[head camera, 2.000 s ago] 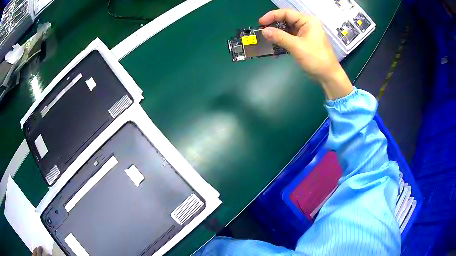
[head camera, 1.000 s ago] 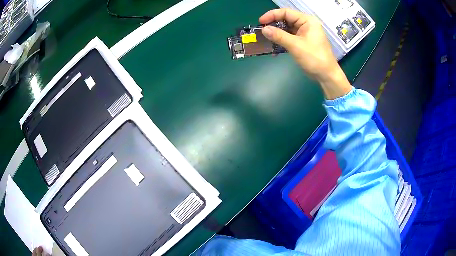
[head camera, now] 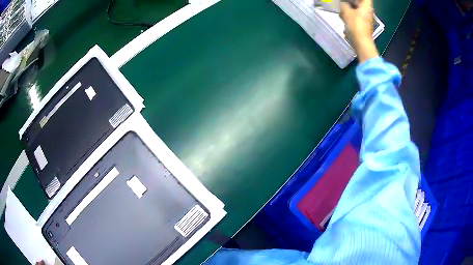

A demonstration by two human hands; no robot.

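Note:
My right hand is at the top right over the white board tray. Its fingertips hold a circuit board with a yellow patch, blurred and cut off by the top edge. Two dark tablet back covers lie inner side up at left, a grey one in front and a black one behind, each in a white foam tray. Both carry white strips and stickers. Of my left hand only a fingertip shows at the bottom left edge, by a white sheet; its grip is hidden.
A blue bin stands below the bench's right edge, holding a red item and white-edged pieces. Loose pouches and a black cable lie at the back left. A pale rail crosses the green bench.
My right hand has moved up and right with the circuit board, from over the green bench to the board tray. Less of my left hand shows. The view has shifted slightly.

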